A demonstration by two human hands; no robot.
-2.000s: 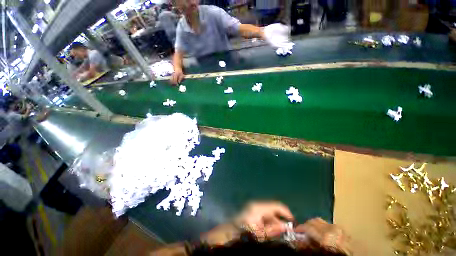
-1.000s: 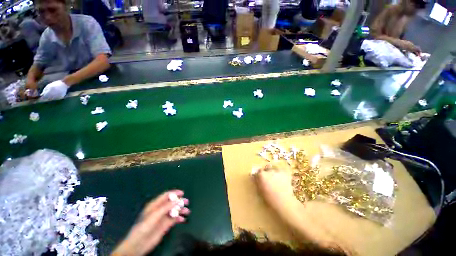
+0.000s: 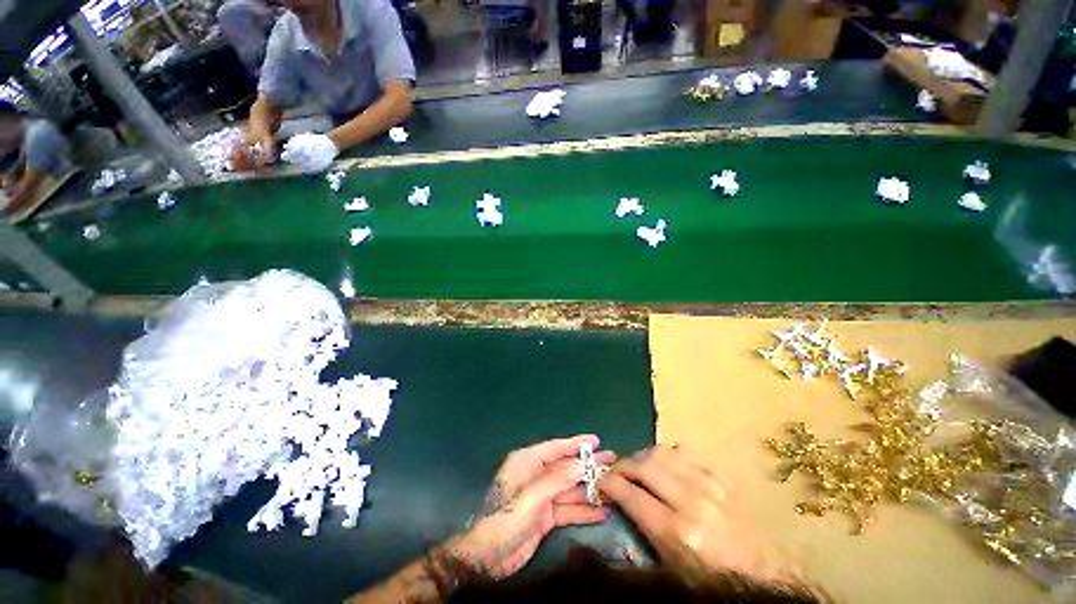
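Observation:
A small white plastic housing (image 3: 590, 470) is held upright between the fingertips of my left hand (image 3: 531, 501), low in the middle of the view. My right hand (image 3: 673, 501) touches the housing's right side with its fingertips; whether a gold part is pinched there is hidden by the fingers. Loose white housings (image 3: 325, 454) spill from a clear bag of housings (image 3: 224, 395) on the dark green surface at the left. Brass contacts (image 3: 885, 454) lie heaped on the tan cardboard sheet (image 3: 720, 389) at the right, with white pieces (image 3: 826, 354) at the heap's far edge.
A clear bag of contacts (image 3: 1021, 484) lies at the far right beside a black object (image 3: 1050, 368). Beyond a worn ledge (image 3: 496, 314), the green conveyor belt (image 3: 531, 260) carries scattered white pieces. A person (image 3: 336, 71) with one white glove works across the belt.
My right hand has left the gold heap and come to the housing in my left hand. The view has turned left, so the scene sits farther right.

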